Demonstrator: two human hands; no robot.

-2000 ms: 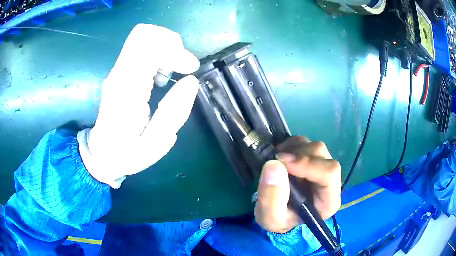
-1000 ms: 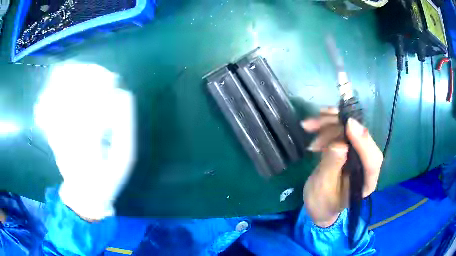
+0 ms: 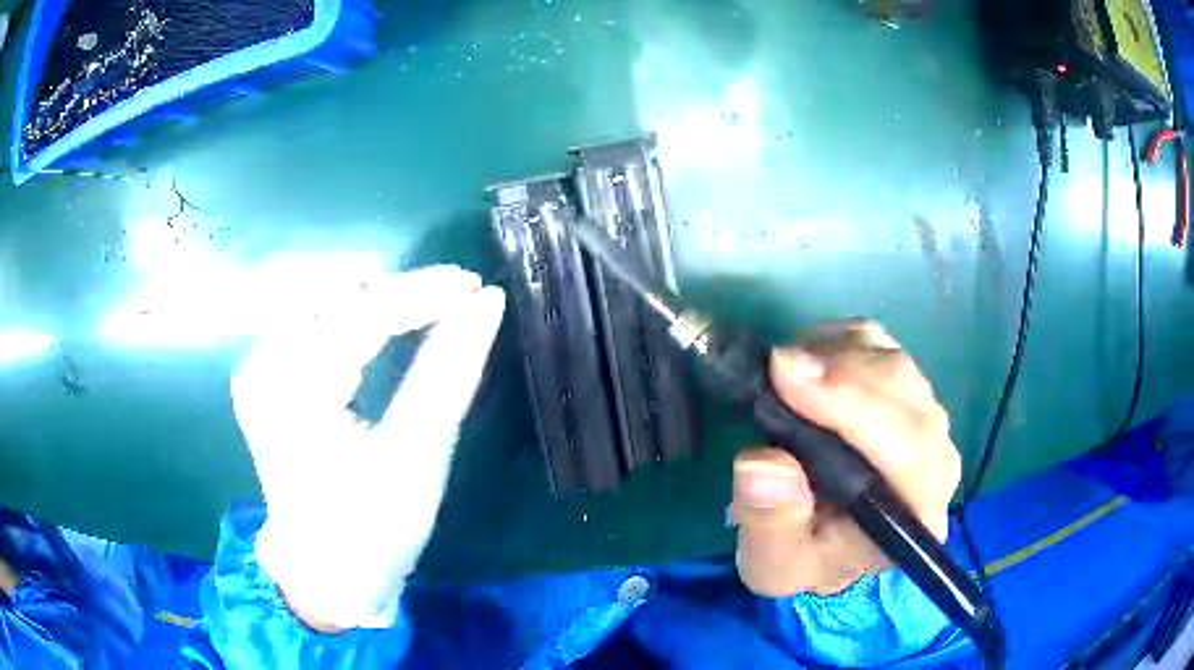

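Two long black housings lie side by side on the green mat, the left one [image 3: 559, 367] slightly lower than the right one [image 3: 644, 314]. My bare right hand [image 3: 851, 445] holds the soldering iron [image 3: 838, 458]. Its blurred metal barrel crosses the right housing, with the tip near the upper part of the left housing; contact cannot be told. My white-gloved left hand [image 3: 354, 432] is just left of the housings, thumb and finger drawn together. The glove is overexposed, and no wire can be made out at its fingertips.
A blue bin [image 3: 197, 81] of small dark and silvery pieces stands upper left. A dark iron stand [image 3: 1048, 59] with a yellow top and red light is upper right, with black cords [image 3: 1028, 314] running down. Red-orange handles [image 3: 1178, 170] show at the right edge. Another person's blue sleeve is lower left.
The iron has swung left from the right side to over the housings. My gloved hand has moved right, close beside them. The housings appear further left and more upright in view.
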